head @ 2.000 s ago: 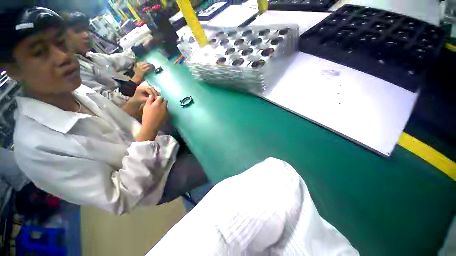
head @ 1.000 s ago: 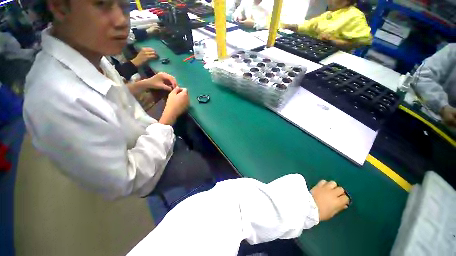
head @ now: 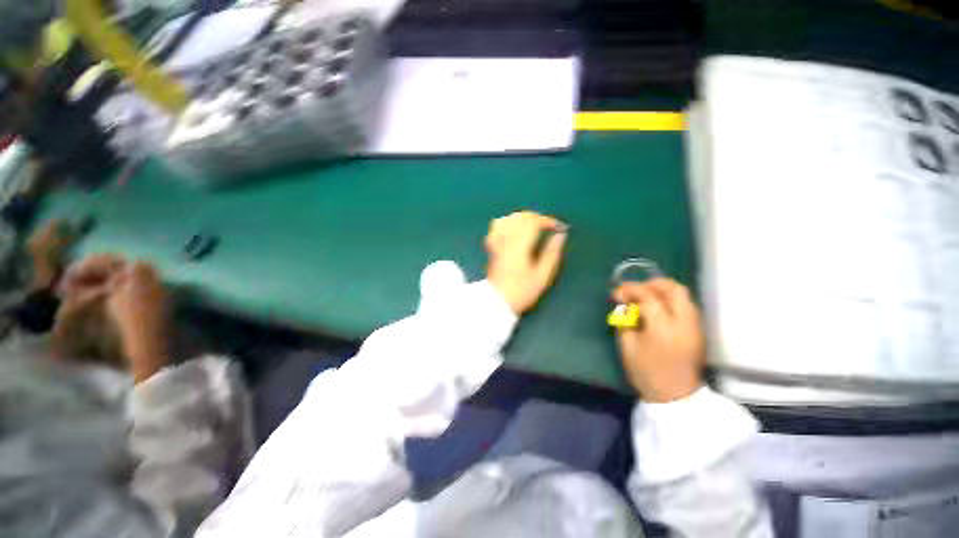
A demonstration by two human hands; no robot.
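Observation:
My left hand (head: 519, 261) is over the green bench, blurred, palm down with thumb and index finger a little apart. A tiny dark spot shows at its fingertip; I cannot tell whether it holds anything. My right hand (head: 665, 338), to its right, has a thin ring housing (head: 635, 267) at its fingertips. A small yellow item (head: 623, 315) is at its thumb and fingers. The two hands are apart.
White blister trays (head: 820, 231) are stacked at right, with dark rings in the upper-right pockets. Clear trays (head: 273, 116) and a white board (head: 473, 105) are at the back. A dark ring (head: 200, 246) lies near a neighbour's hands (head: 121, 299) at left.
The view has swung right and down. My right hand, the ring at its fingertips and the white tray stack have come into fuller view. The dark ring at my left fingers no longer shows clearly.

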